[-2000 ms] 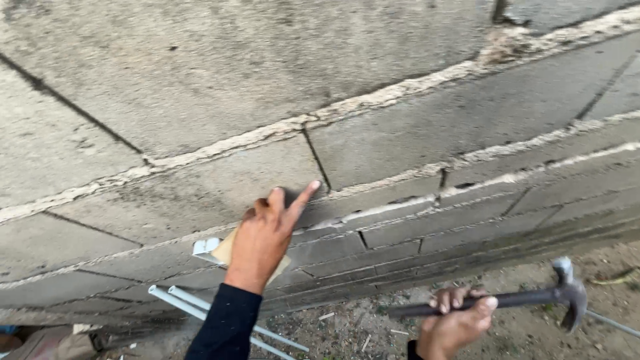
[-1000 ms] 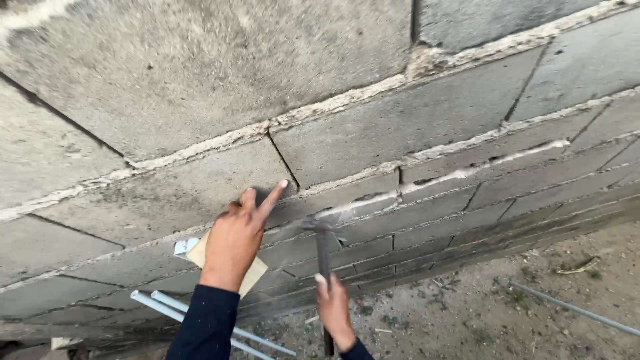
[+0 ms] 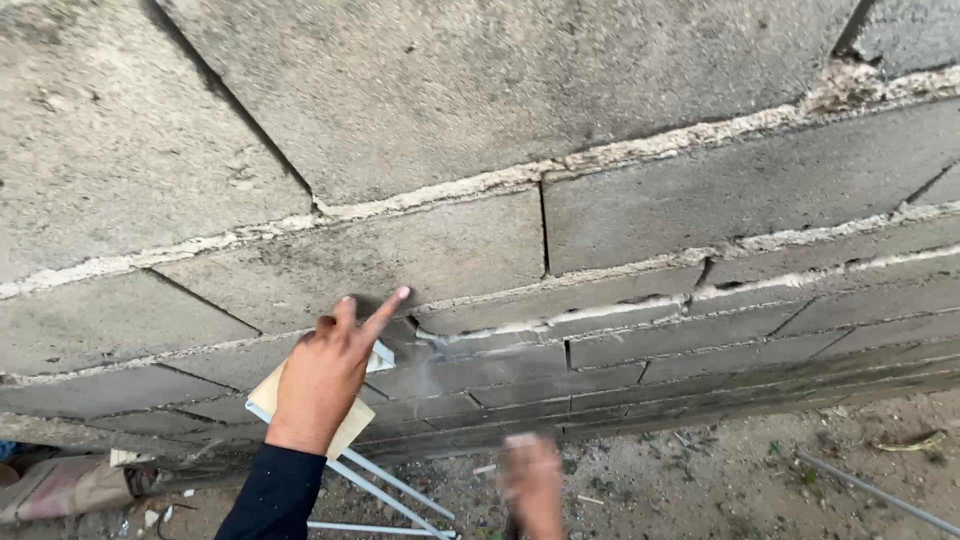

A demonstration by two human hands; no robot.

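My left hand (image 3: 326, 371) rests at the concrete block wall (image 3: 450, 247), two fingers extended towards a mortar joint. Under its palm it holds a flat beige piece (image 3: 352, 431) with a pale blue-white edged part (image 3: 381, 356) showing beyond the fingers. What that part is cannot be told. To the right and lower, my right hand (image 3: 531, 480) is strongly blurred around a dark handle, of which only a little shows beneath it; the hammer's head cannot be made out. Between the hands and further right, a rough whitish line (image 3: 600, 313) runs along a block course.
Pale grey-blue pipes (image 3: 397, 487) lie below my left arm. A thin grey rod (image 3: 877, 487) lies on the dirt ground (image 3: 675, 480) at the right, among small debris. A stained sack-like bundle (image 3: 67, 487) is at the lower left.
My right hand has moved from the far right, where it held the hammer sideways, to the lower middle. A second ago the hammer's head was at the wall. The view is closer to the wall.
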